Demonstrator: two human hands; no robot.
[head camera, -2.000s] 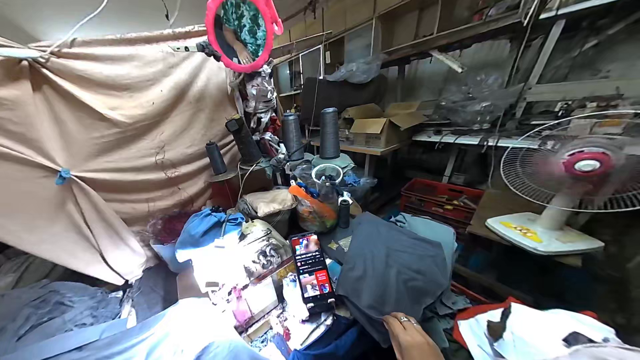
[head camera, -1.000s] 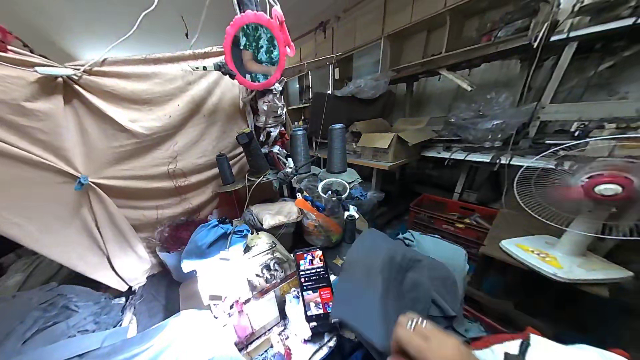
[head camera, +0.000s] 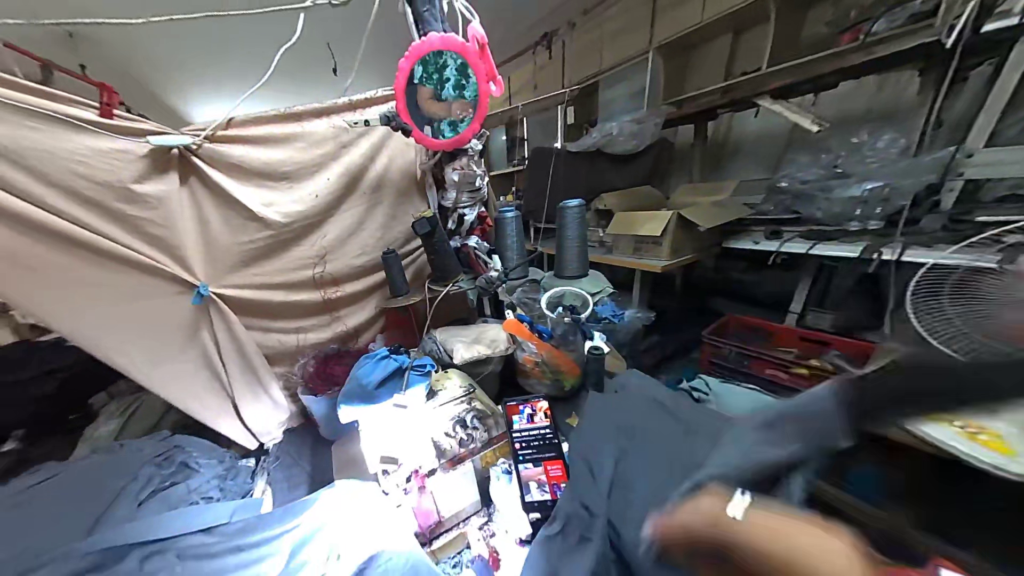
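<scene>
Blurred by motion, my right hand (head camera: 752, 532) wears a ring and reaches in from the lower right. It lies over the dark grey cloth (head camera: 640, 448), whose upper right part is raised and blurred; whether the fingers grip it cannot be made out. To the left of the cloth a smartphone (head camera: 534, 456) with a lit screen stands propped up. The sewing machine (head camera: 464, 432) beside it is partly washed out by a bright light. Light blue-grey fabric (head camera: 240, 536) spreads over the lower left. My left hand is not in view.
Thread cones (head camera: 572, 240) stand behind a plastic bag with an orange item (head camera: 544, 360). A blue cloth bundle (head camera: 384, 384) sits left of it. On the right are a red crate (head camera: 784, 352) and a fan (head camera: 968, 296). A pink-framed mirror (head camera: 445, 92) hangs above; an open cardboard box (head camera: 656, 228) is behind.
The dark grey cloth, lying spread over the pile two seconds ago, now has its right part lifted toward the upper right. My right hand has come further into view. The view has turned slightly left.
</scene>
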